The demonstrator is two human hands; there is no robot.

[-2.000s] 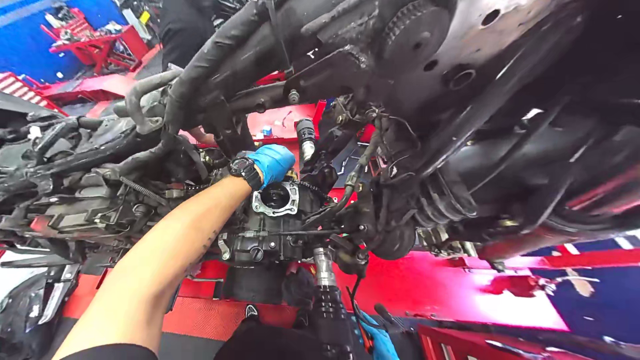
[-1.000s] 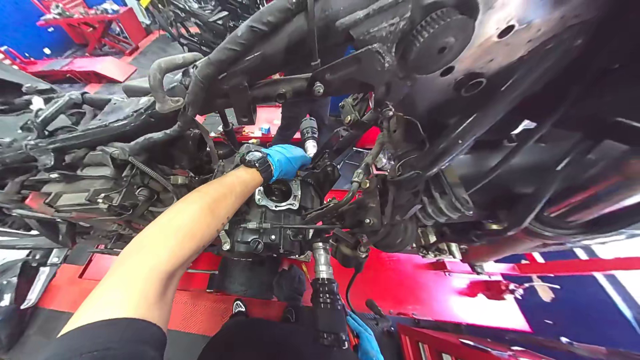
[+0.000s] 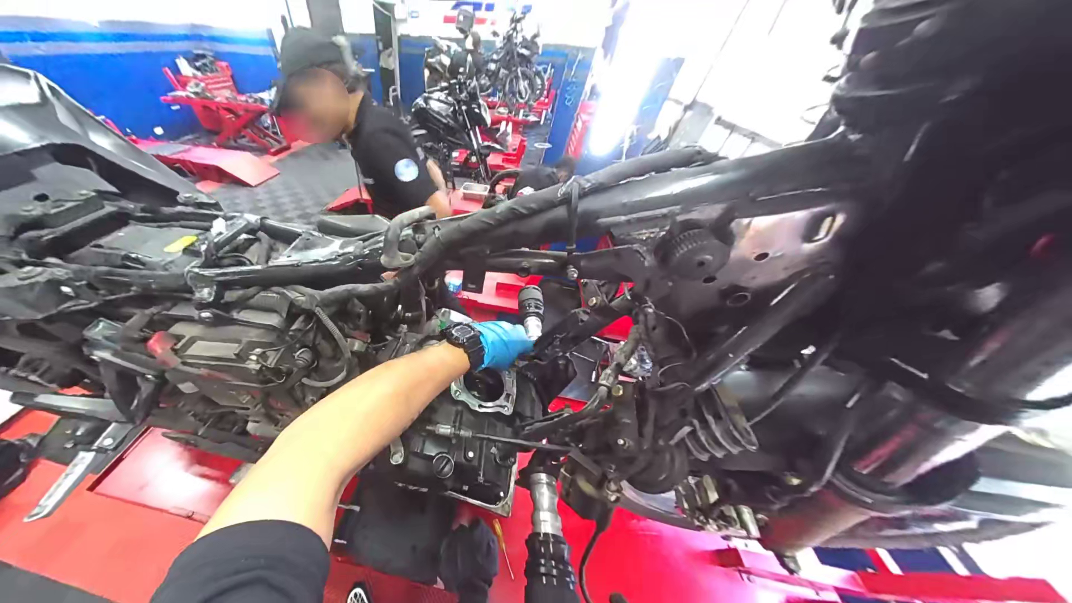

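Note:
My left hand, in a blue glove below a black wristwatch, reaches over the black engine case, just above its open round bore and pale gasket face. Its fingertips are at the silver end of a black cylindrical part; whether they grip it cannot be told. Lower down, a black tool with a silver metal neck points up at the engine's underside, beside a black cable. My right hand is out of view.
The motorcycle frame tube crosses above the engine, with wiring and hoses to the right. A person in a black shirt stands beyond the frame. Red lifts and other motorcycles are behind.
My left hand has moved right, to the silver end of the black cylindrical part. My blue-gloved right hand, low in the earlier frames, is out of view. The view has tilted up, showing a person.

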